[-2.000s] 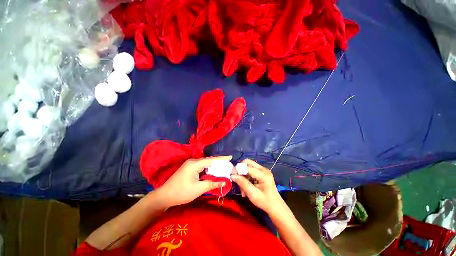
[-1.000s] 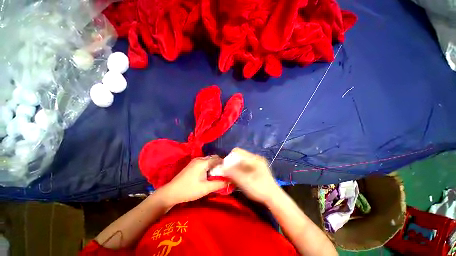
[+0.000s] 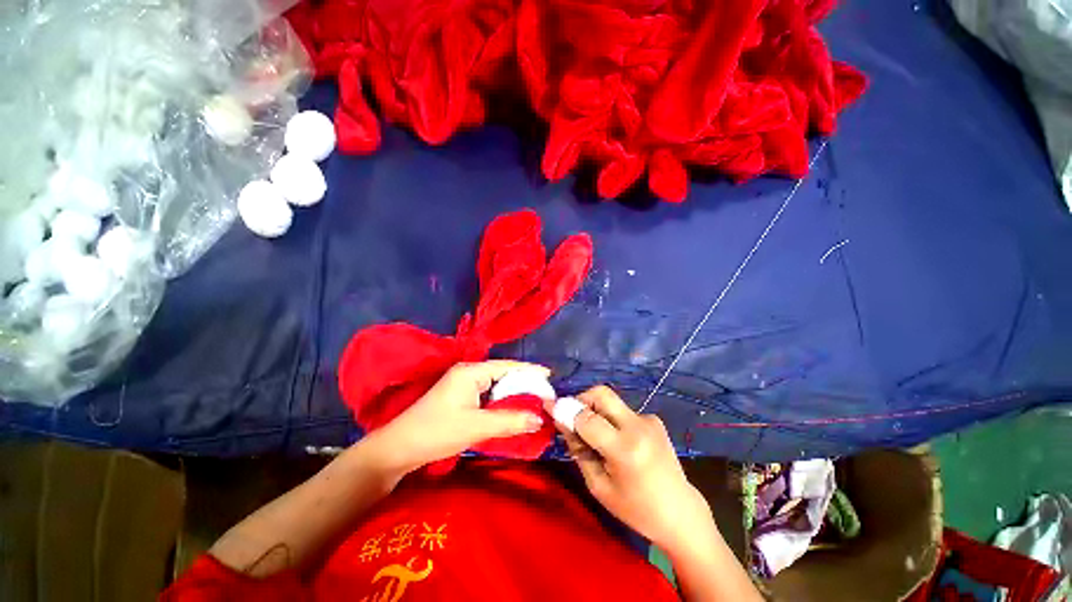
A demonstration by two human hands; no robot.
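A red plush piece (image 3: 406, 367) with floppy lobes lies at the table's near edge. My left hand (image 3: 453, 417) holds its near end together with a white ball (image 3: 521, 385), pinched between thumb and fingers. My right hand (image 3: 623, 449) is just right of the ball, fingers bent and fingertips together close to the red end. A white finger wrap (image 3: 569, 413) shows on a right finger. The needle is too small to make out, so what the right fingertips pinch cannot be told.
A large red plush pile (image 3: 588, 88) lies at the far side. A clear plastic bag of white balls (image 3: 82, 259) is at left, with three loose balls (image 3: 299, 179) beside it. A white thread (image 3: 736, 273) slants across the blue cloth. A cardboard box with scraps (image 3: 876, 529) stands below right.
My right hand came over the ball and has drawn back to its right, a little lower. My left hand has kept its hold on the ball and plush. The view has shifted slightly.
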